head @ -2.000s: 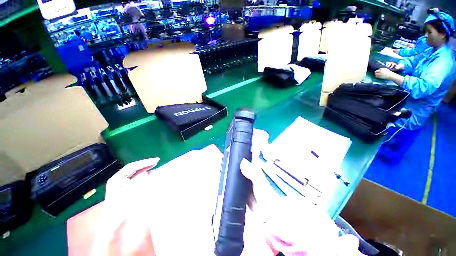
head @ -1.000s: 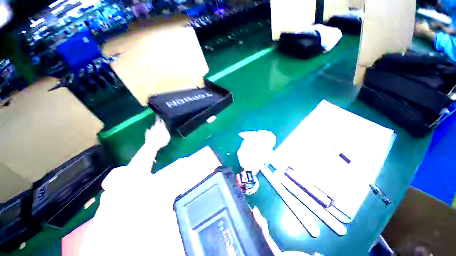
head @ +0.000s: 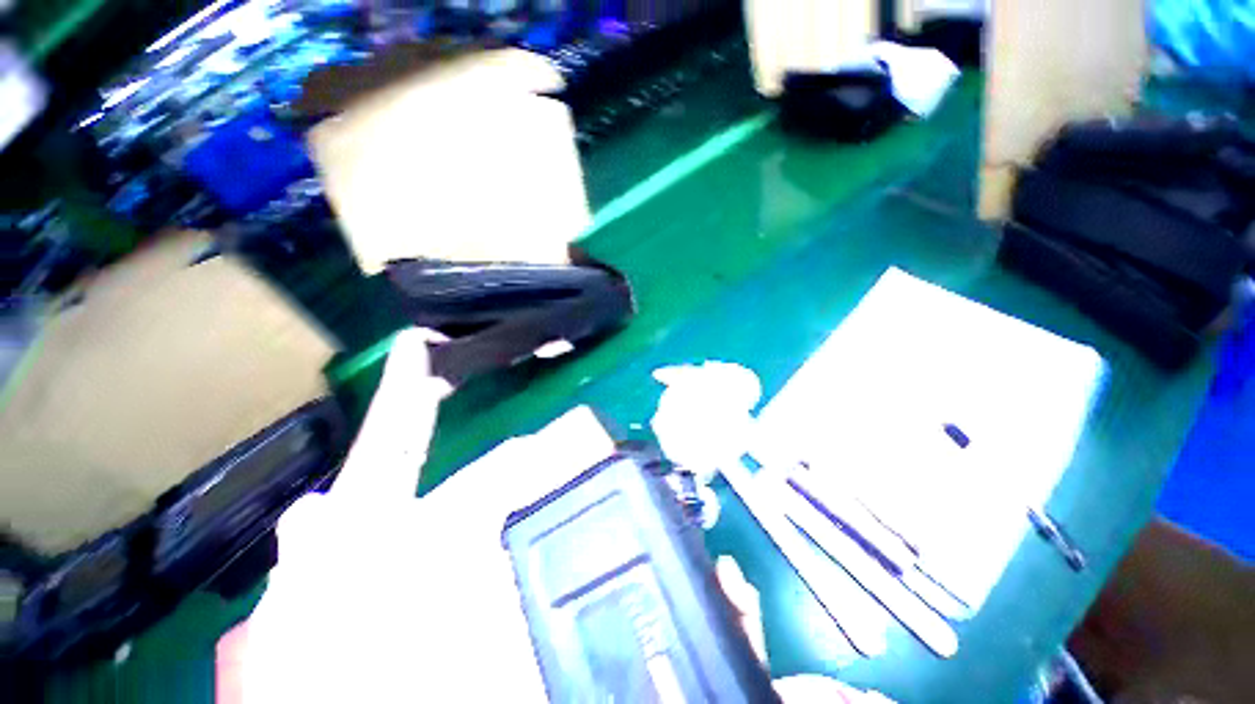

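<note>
The diagnostic scan tool (head: 619, 571) is held back side up over the overexposed white mat, its grey back with a label showing. My right hand (head: 743, 605) grips its right edge; only parts of the fingers show. My left hand (head: 403, 413) is stretched out to the front left corner of an open retail box (head: 502, 351), its fingertips bright and blurred. The black carry case (head: 482, 282) in that box is tilted and its lettering is not visible. I cannot tell whether my fingers grip the case or the box.
Another open box (head: 152, 399) with dark contents stands at left. A crumpled white cloth (head: 709, 413), slim pale sticks (head: 812, 571) and a white record sheet (head: 950, 399) with dark pens lie right of the tool. More boxes stand behind, with black bags (head: 1129, 234) at right.
The carry case lay with its lettering showing one second ago; now it is tilted and the lettering is hidden. My left hand has reached the box from above the mat. The tool has shifted slightly right.
</note>
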